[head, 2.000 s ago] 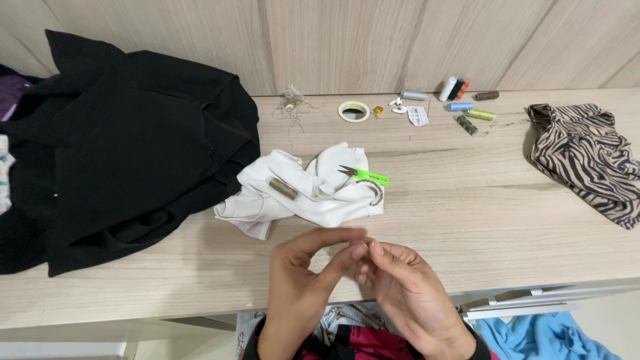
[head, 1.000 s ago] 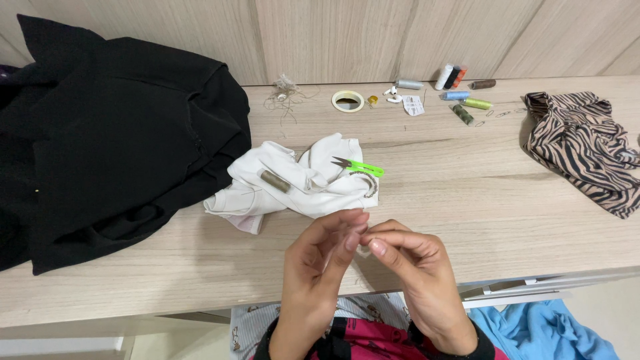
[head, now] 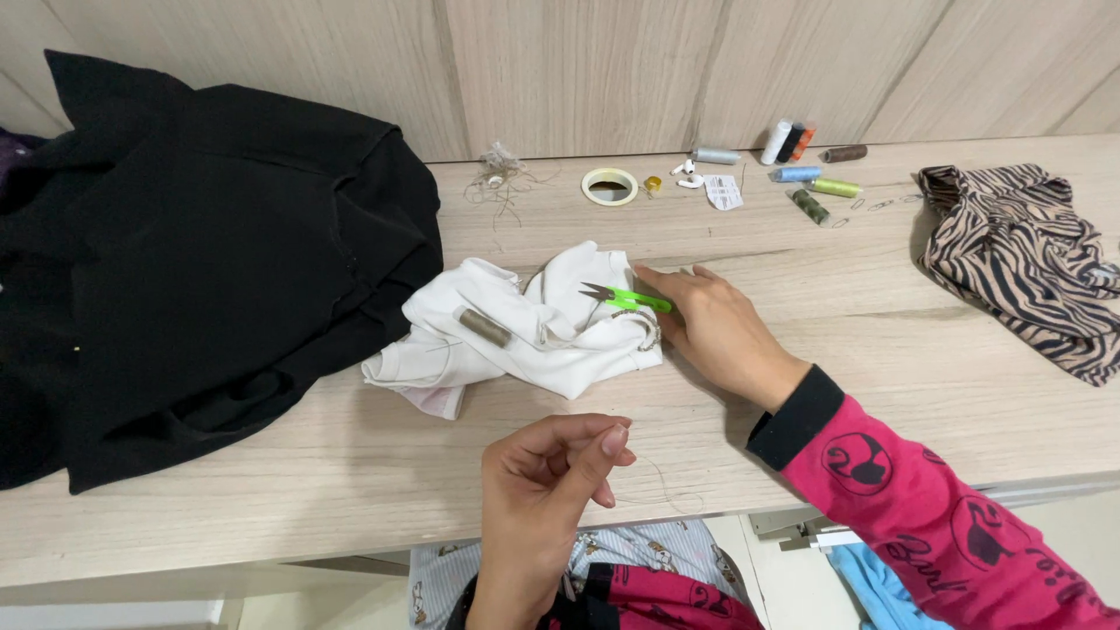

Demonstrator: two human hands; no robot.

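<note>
My left hand [head: 556,472] is raised over the front edge of the table, thumb and forefinger pinched on a thin thread [head: 662,486] that trails to the right. My right hand [head: 713,328] reaches to the right side of a crumpled white cloth [head: 569,350], its fingers around the handle end of green-handled thread snips [head: 634,299]; whether they grip it is not clear. The snips' blades point left over the cloth. On the same cloth lie an olive-brown thread spool [head: 483,327] and a curved beaded strip [head: 649,328], with a pin or needle near the spool.
A large black garment [head: 219,262] covers the left side. Along the back are tangled thread [head: 500,171], a tape roll [head: 610,186], earbuds [head: 689,181], a small label [head: 724,192] and several thread spools [head: 797,174]. Zebra-print fabric [head: 1015,262] lies at the right, blue cloth [head: 879,582] below the tabletop.
My right hand has left my left hand and moved forward to the snips at the white cloth. My left hand stays near the table's front edge, still pinched.
</note>
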